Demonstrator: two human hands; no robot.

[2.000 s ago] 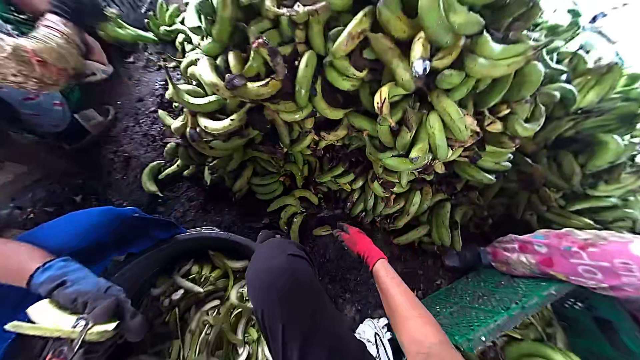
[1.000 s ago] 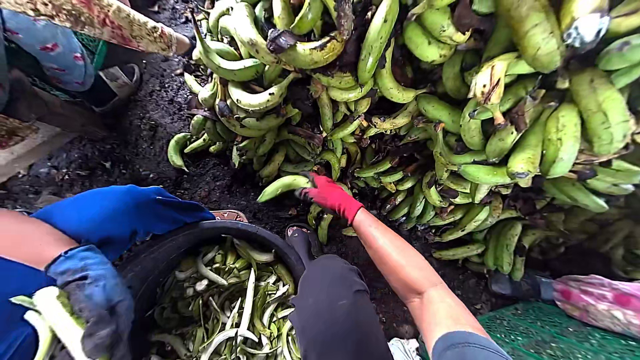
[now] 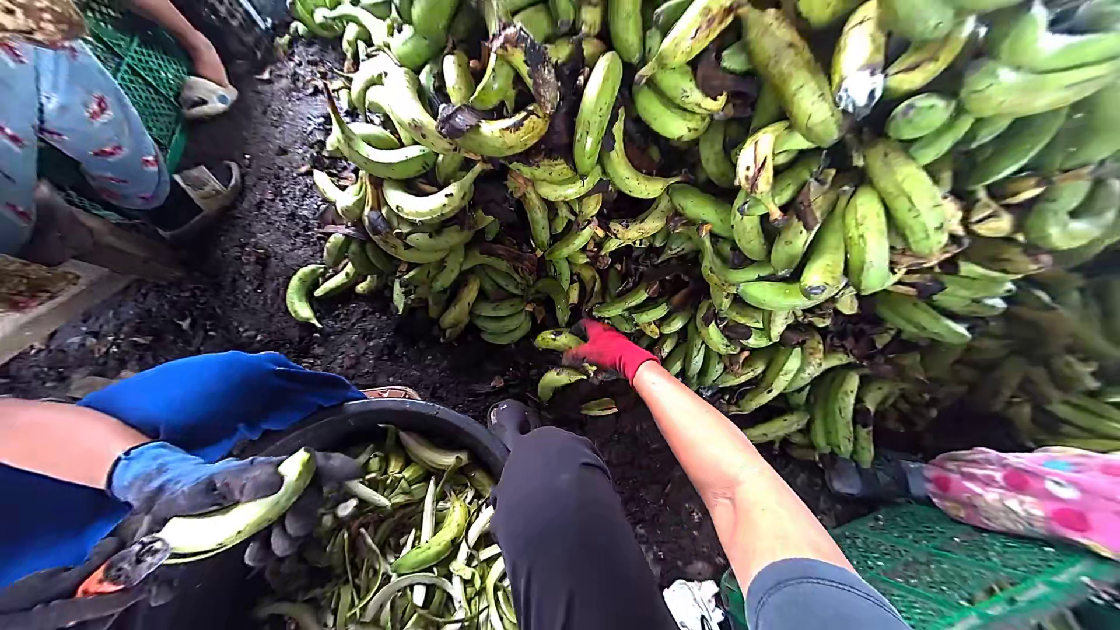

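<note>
My right hand [image 3: 611, 348], in a red glove with dark fingertips, reaches to the foot of a large heap of green plantains [image 3: 604, 114]. Its fingers close on the end of a short green plantain [image 3: 556, 339]. Just below them another plantain [image 3: 560, 381] lies on the dark soil, near a small piece [image 3: 598, 407]. My left hand is out of view. Left of my black-trousered leg, a dark tub [image 3: 350, 420] holds peel strips and a whole green plantain [image 3: 435, 538].
At left, a co-worker's gloved hands [image 3: 210, 499] hold a partly peeled plantain [image 3: 241, 521] and an orange-handled tool [image 3: 122, 569] over the tub. Another person sits at upper left. Lower right are a green plastic crate [image 3: 945, 560] and a person's pink-clothed limb [image 3: 1024, 494].
One second ago my right hand held a plantain out to the left; now it is at another by the heap's foot. The co-worker's hands have come over the tub's left side.
</note>
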